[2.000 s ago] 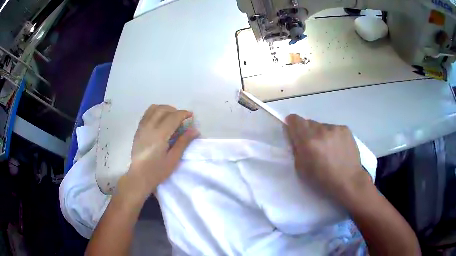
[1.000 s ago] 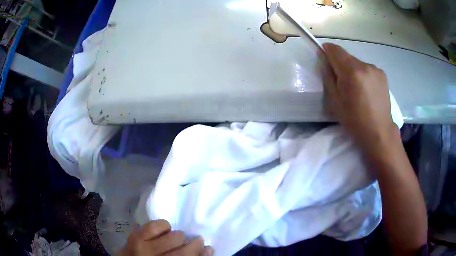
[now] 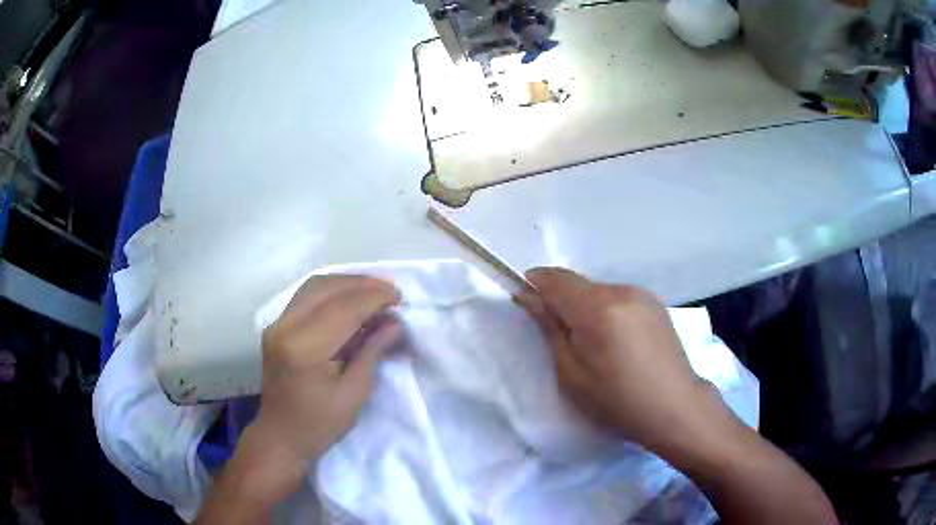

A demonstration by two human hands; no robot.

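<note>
A white garment (image 3: 462, 410) lies over the table's front edge, its folded top edge on the table top. My left hand (image 3: 334, 354) pinches that edge at its left part between thumb and fingers. My right hand (image 3: 606, 344) holds a thin, straight, tan stick (image 3: 477, 249) with its free end pointing up and left, just below the bed plate's corner tab. The stick's near end is hidden in my right hand. The garment passes under my right hand and forearm; whether those fingers also grip cloth cannot be told.
An industrial sewing machine (image 3: 498, 29) stands at the back, above its beige bed plate (image 3: 606, 113). A white rounded object (image 3: 702, 21) and small yellow-and-black snips (image 3: 847, 106) lie near its base. White cloth (image 3: 139, 410) hangs at the left by a blue crate (image 3: 137, 200). The white table (image 3: 257, 174) has a worn left edge.
My left hand has come up from the lower left to the garment's edge. The garment's edge is back on the table top. The view has shifted, showing the machine again.
</note>
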